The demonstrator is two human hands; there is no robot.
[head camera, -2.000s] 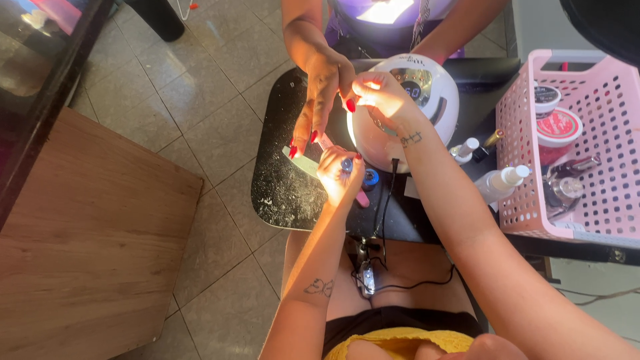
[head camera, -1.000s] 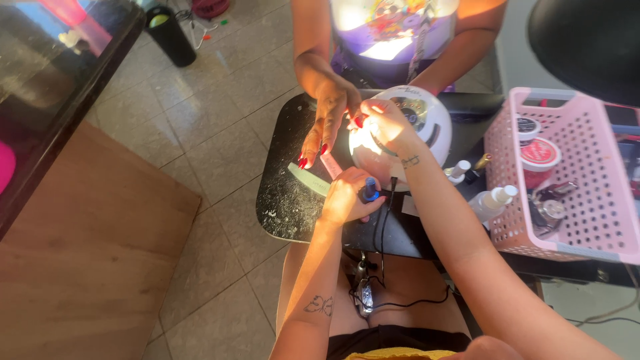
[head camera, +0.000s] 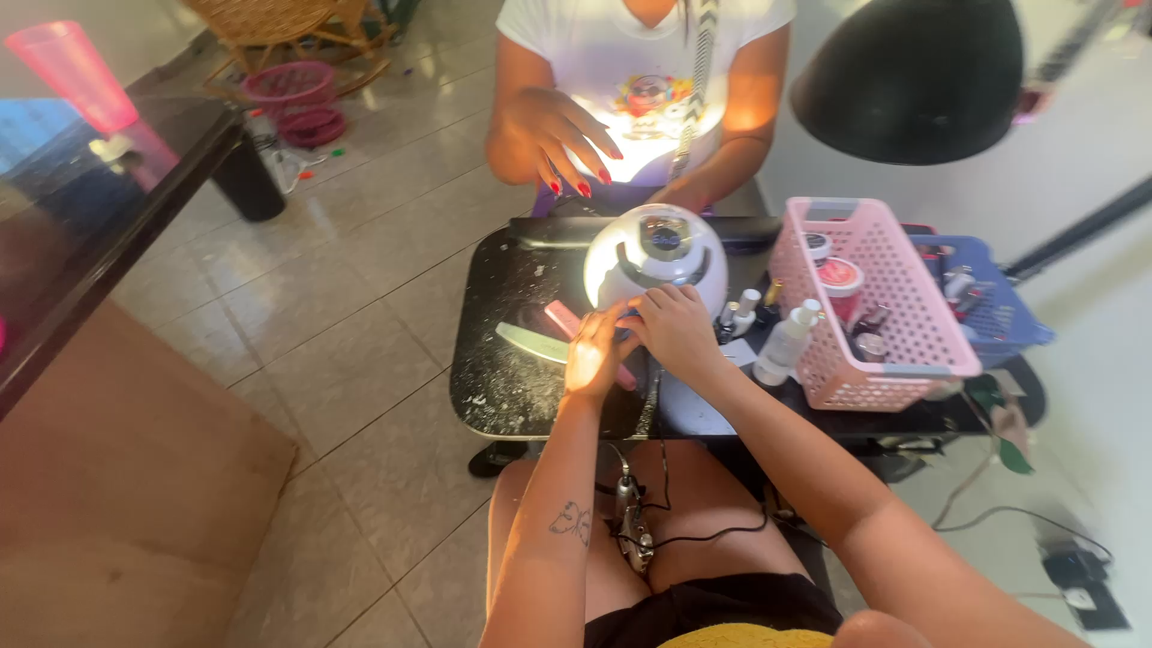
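My left hand (head camera: 594,355) and my right hand (head camera: 677,331) meet over the black table, just in front of the white nail lamp (head camera: 656,256). Something small and blue shows between my fingers; its shape and which hand grips it are hidden. Left of my left hand lie a pale green curved nail file (head camera: 531,343) and a pink nail file or block (head camera: 562,318). Across the table, a person's raised hand (head camera: 562,148) with red nails hangs above the tabletop, and their other hand is behind the lamp.
Small bottles (head camera: 743,311) and a clear spray bottle (head camera: 788,344) stand right of my hands. Beyond them are a pink basket (head camera: 900,370) of jars and a blue basket (head camera: 1014,340). A black lamp shade (head camera: 909,81) hangs upper right. Cables and a metallic device (head camera: 633,526) lie at my lap.
The other person's hand has lifted off the table and away from mine. My right hand has let go of their fingers and come to my left hand. The view has shifted.
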